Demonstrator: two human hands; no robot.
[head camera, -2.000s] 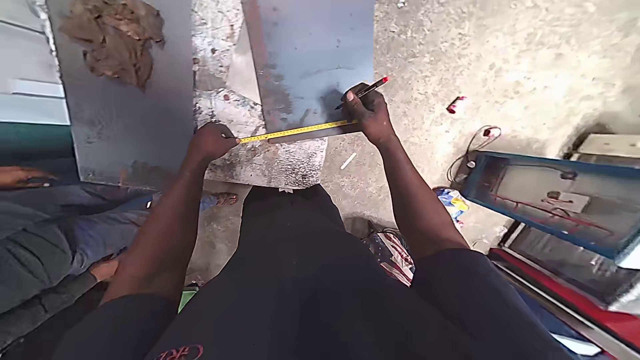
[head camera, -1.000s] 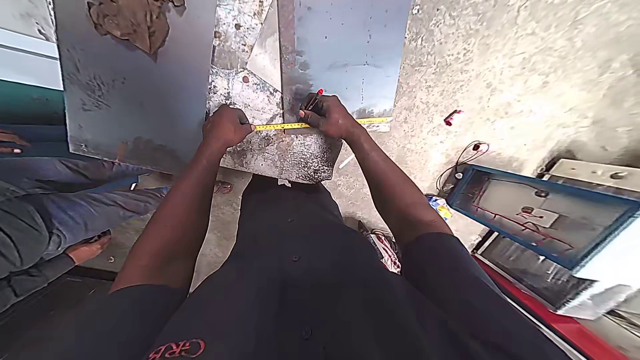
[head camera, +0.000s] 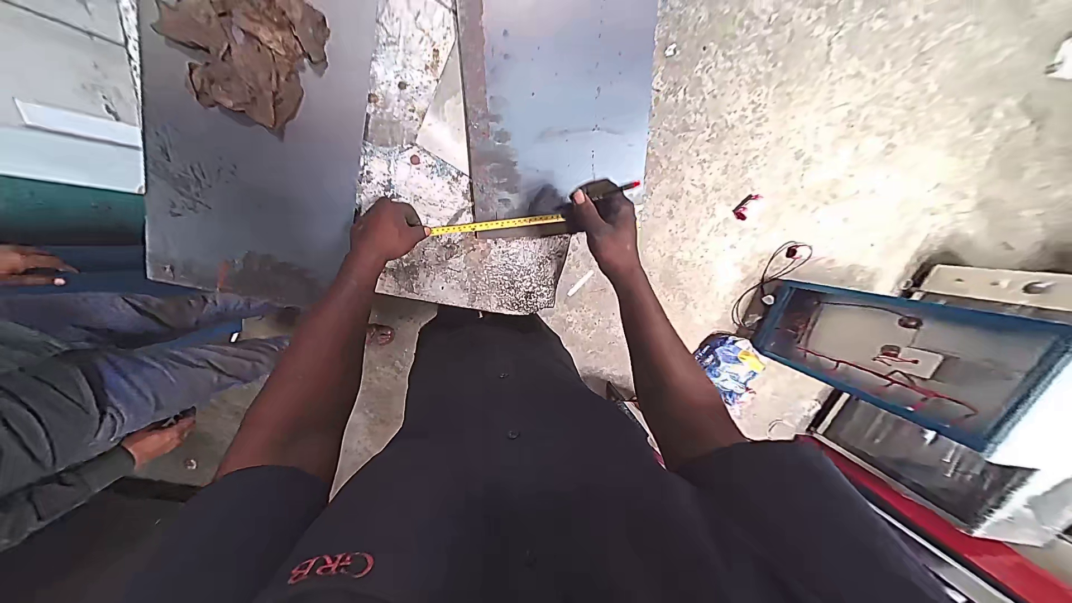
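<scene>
A yellow tape measure (head camera: 494, 224) is stretched between my hands, over the near end of a grey metal sheet (head camera: 569, 92) that lies on a stained work surface (head camera: 469, 272). My left hand (head camera: 389, 230) pinches the blade's end. My right hand (head camera: 605, 222) is closed around the dark tape case and also holds a pen with a red end (head camera: 628, 186), which points to the right. Left of my left hand is a second metal sheet (head camera: 260, 184), with crumpled brown paper (head camera: 251, 63) on its far part.
At the left a seated person's legs (head camera: 167, 368) and hands are near the second sheet. On the concrete floor at the right are a blue-framed metal panel (head camera: 913, 360) with red wires, a cable (head camera: 766, 272), a blue and yellow bag (head camera: 729, 364) and a small red object (head camera: 745, 206).
The right hand has moved left along the sheet's near end and then back right, with the visible length of tape between the hands changing. The view has shifted somewhat.
</scene>
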